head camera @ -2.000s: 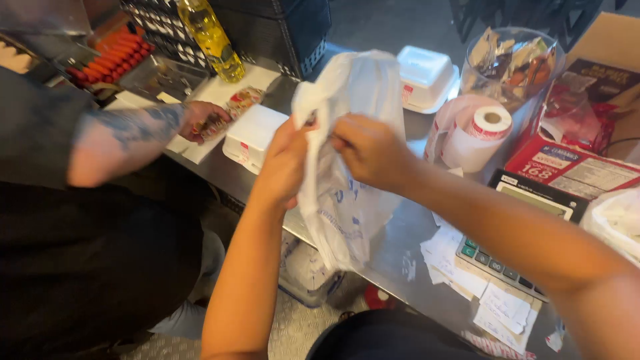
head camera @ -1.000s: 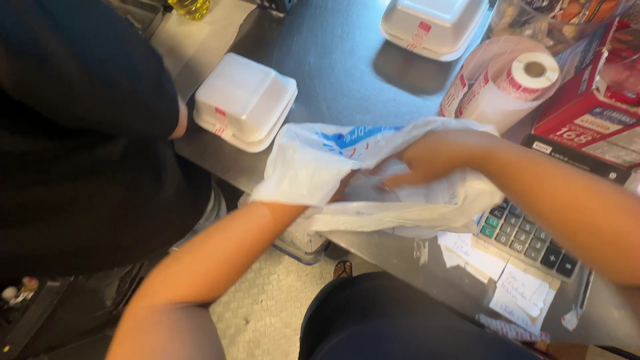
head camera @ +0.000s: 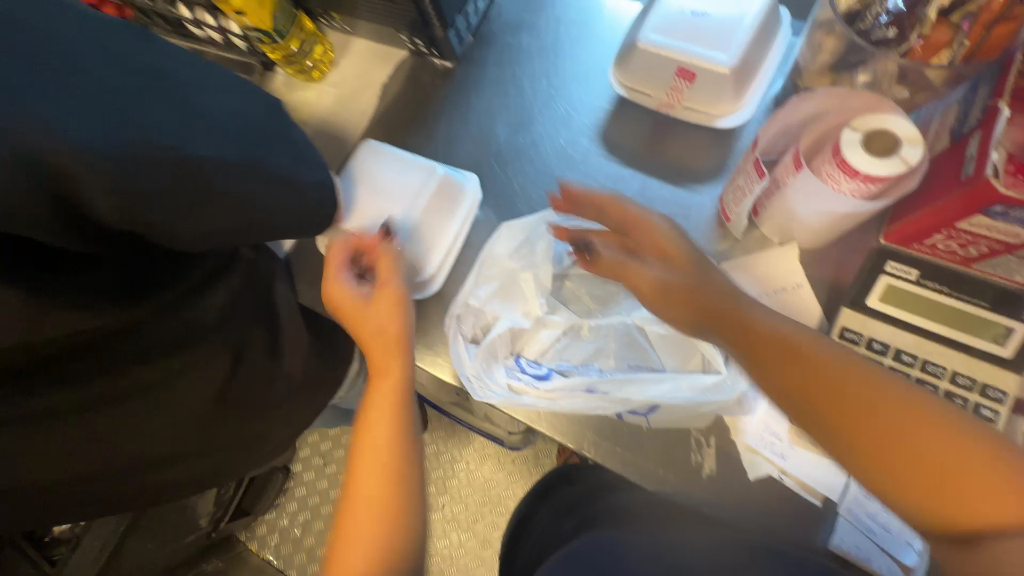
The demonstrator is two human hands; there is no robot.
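A white plastic bag (head camera: 592, 344) with blue print lies with its mouth spread on the steel counter. My right hand (head camera: 632, 256) is over the bag's far right side, fingers apart, nothing in it. At the near left edge of a closed white foam food box (head camera: 408, 208) is my left hand (head camera: 368, 296), its fingers curled; blur hides whether they touch or grip the box. Farther back stands a second closed foam box (head camera: 704, 56), sealed with a red and white sticker.
A co-worker in dark clothes (head camera: 144, 208) stands close on the left. Along the right are a label roll (head camera: 840, 176), a calculator (head camera: 928, 344), paper slips (head camera: 776, 440), a red box (head camera: 968, 176) and a clear tub of packets (head camera: 920, 40). An oil bottle (head camera: 288, 40) stands at the back left.
Both hands have left the bag, which they held up two seconds ago; it now rests spread on the counter. My left hand has moved left to the nearer foam box.
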